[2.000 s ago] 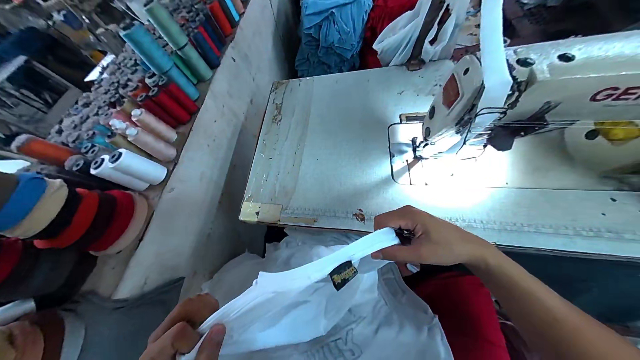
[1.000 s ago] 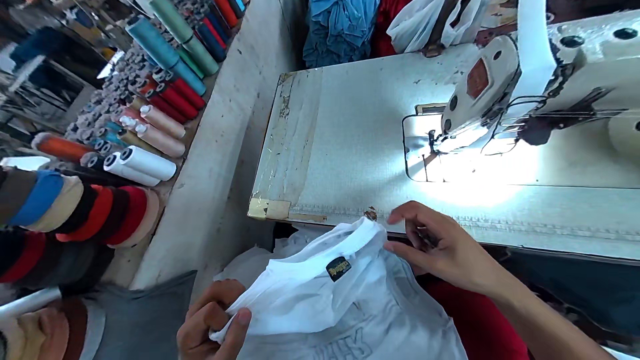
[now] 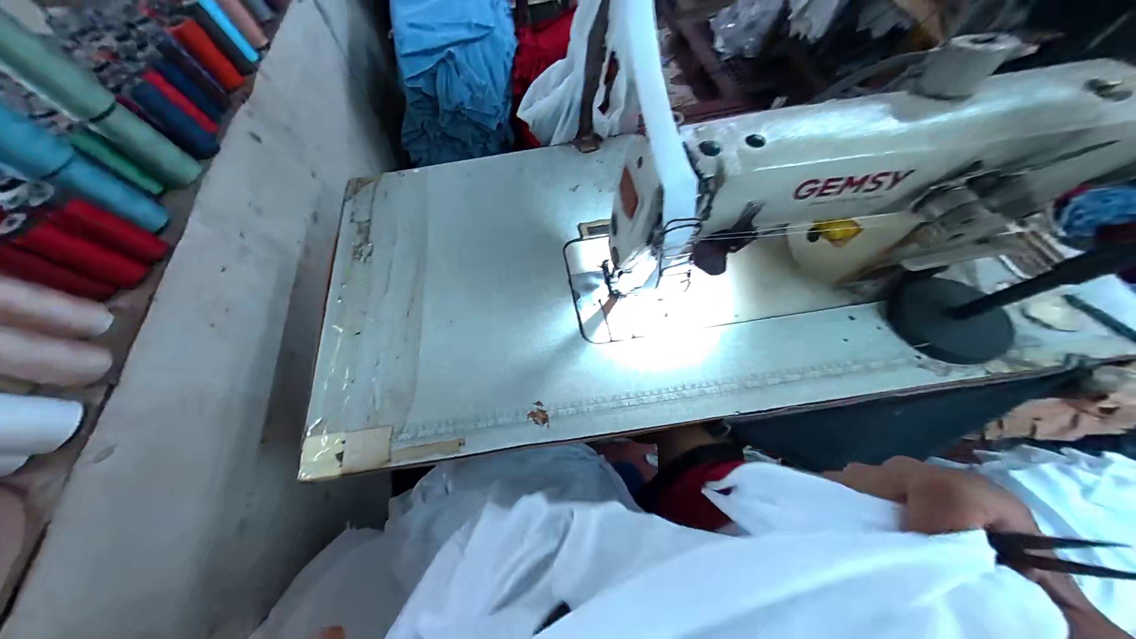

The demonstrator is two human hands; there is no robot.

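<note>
White knit fabric (image 3: 710, 577) spreads across the bottom of the head view, below the sewing machine's table. At the lower right my right hand (image 3: 954, 501) grips part of this fabric, and the dark pointed blades of a small cutting tool (image 3: 1061, 552) stick out beside it to the right. Only a fingertip of my left hand (image 3: 333, 632) shows at the bottom edge, against the white fabric; what it holds is hidden. The Gemsy sewing machine (image 3: 852, 169) stands above, its lamp lighting the needle area, with a white band (image 3: 652, 98) hanging down to it.
The pale machine table (image 3: 497, 293) has a worn front edge above the fabric. A concrete ledge (image 3: 204, 293) runs along the left, with thread cones (image 3: 80, 240) beyond it. Blue cloth (image 3: 457, 80) and red cloth hang behind the table. More white fabric (image 3: 1065, 506) lies at right.
The white garment with a dark neck label was held between both hands; now its fabric is spread low and the label is not visible. My right hand has moved right and down. The view has shifted.
</note>
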